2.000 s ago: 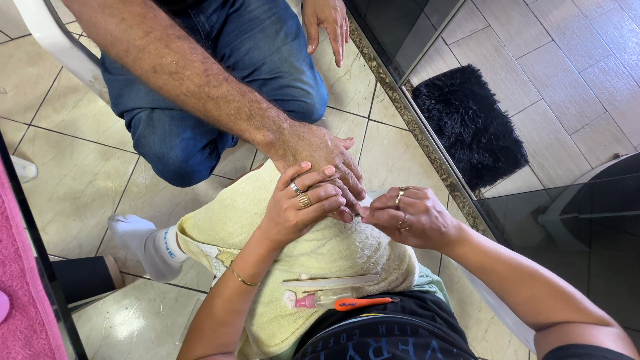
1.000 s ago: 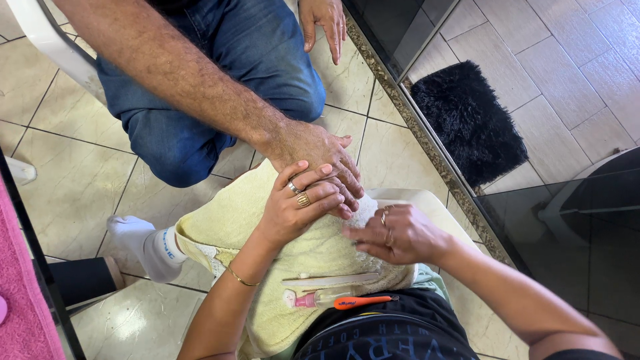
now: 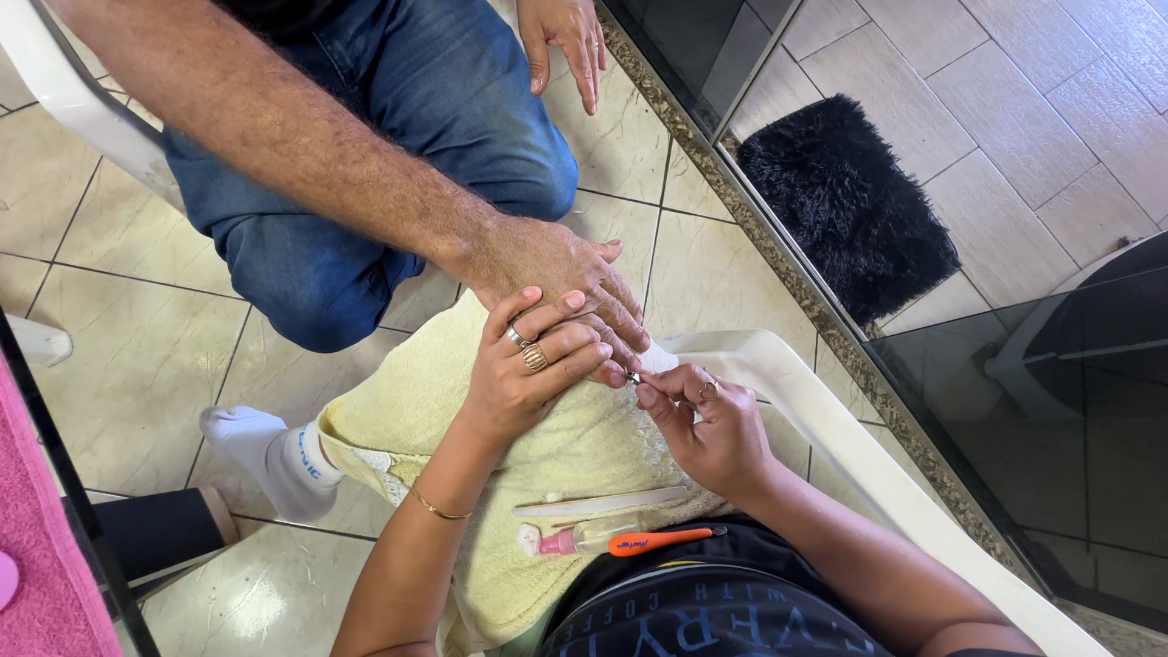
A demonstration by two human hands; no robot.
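Note:
My left hand (image 3: 525, 370) wears rings and is closed around the fingers of another person's hand (image 3: 570, 274), which lies palm down above my lap. In my right hand (image 3: 707, 415) a small metal tool (image 3: 631, 376), perhaps a cuticle nipper, is pinched with its tip at one of those fingertips; most of it is hidden. Beneath the hands a yellow towel (image 3: 401, 392) covers my lap. On it lie a white nail file (image 3: 611, 502), a clear bottle with a pink cap (image 3: 589, 537), a white cotton piece (image 3: 528, 538) and an orange-handled tool (image 3: 662, 540).
The other person's jeans-clad knee (image 3: 319, 283) is at upper left, their other hand (image 3: 568, 46) at the top. A white plastic chair (image 3: 776, 365) is under me. A pink towel (image 3: 41, 511) lies at the left edge; a black shaggy mat (image 3: 849, 201) is beyond the sill.
My right hand was back from the held hand a second ago, and has moved left to its fingertips again. My left hand keeps its hold.

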